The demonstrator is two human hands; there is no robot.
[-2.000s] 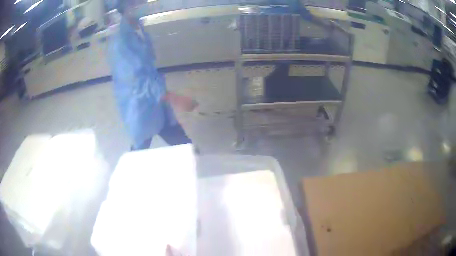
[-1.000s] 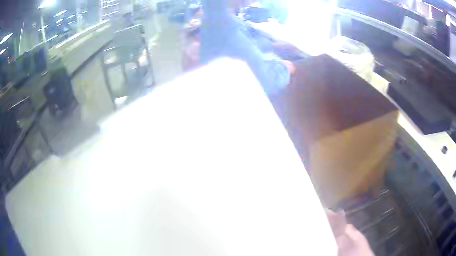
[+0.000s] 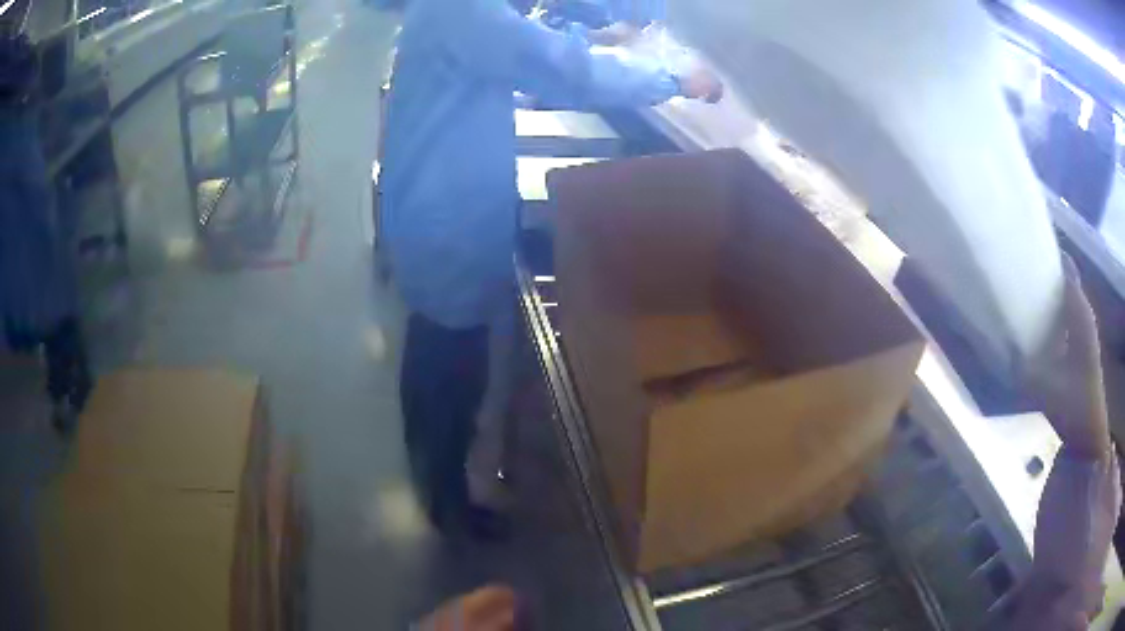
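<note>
An open brown cardboard carton [image 3: 790, 438] stands on the roller conveyor [image 3: 790, 569]. Its inside shows, with a brown bottom and a dark slot or gap. A large white foam piece [image 3: 913, 136], blurred and cut off by the top edge, is raised at the upper right over the bench. My right hand [image 3: 1076, 302] is at the foam's right edge, gripping it, with the forearm rising from the lower right. My left hand [image 3: 475, 610] is low at the bottom edge, blurred and mostly cut off, away from the carton.
A person in a blue smock [image 3: 450, 173] stands left of the conveyor, an arm reaching toward the bench. Flattened cartons [image 3: 160, 431] are stacked at lower left. A white bench [image 3: 993, 431] with a black bin [image 3: 956, 327] runs along the right. A trolley [image 3: 241, 136] stands farther back.
The view has turned from the white foam stacks to the conveyor. The foam that filled the foreground has moved up and right, uncovering the carton. My left hand has come into view at the bottom.
</note>
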